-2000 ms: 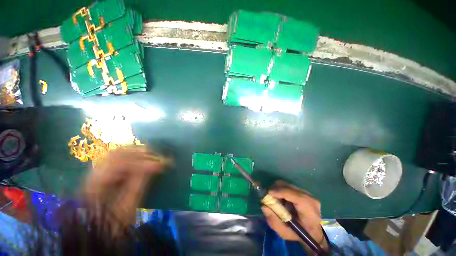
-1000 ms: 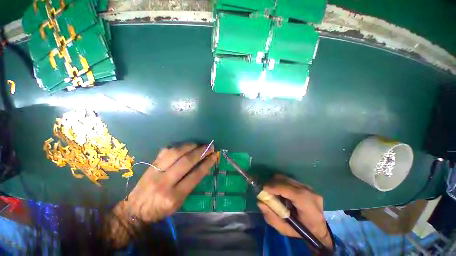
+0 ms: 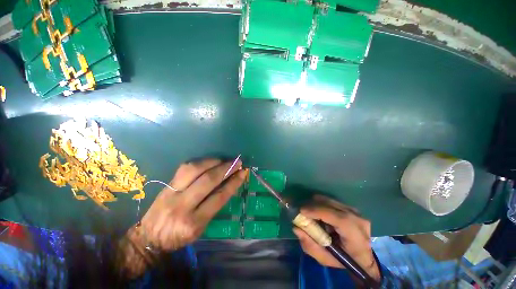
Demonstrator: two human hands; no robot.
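Note:
A green PCB panel (image 3: 263,204) lies at the bench's near edge, its upper left part covered by my left hand (image 3: 189,203). My left fingertips hold a small orange flex circuit (image 3: 244,171) at the panel's top middle. Thin solder wire (image 3: 232,166) sticks up between the same fingers and trails back over the hand. My right hand (image 3: 334,234) grips the soldering iron (image 3: 311,228) by its tan grip. The iron's metal tip is at the panel's top middle, just right of the flex circuit; whether it touches cannot be told.
A heap of loose orange flex circuits (image 3: 93,163) lies at left. A stack of soldered panels (image 3: 68,48) stands far left, a stack of bare panels (image 3: 277,73) far centre. A whitish round tub (image 3: 433,182) with silvery bits stands at right, near a dark box (image 3: 503,135).
My left hand has come from the heap to the panel, now with flex circuit and solder wire. The right hand and iron have hardly moved. The view has shifted and come closer.

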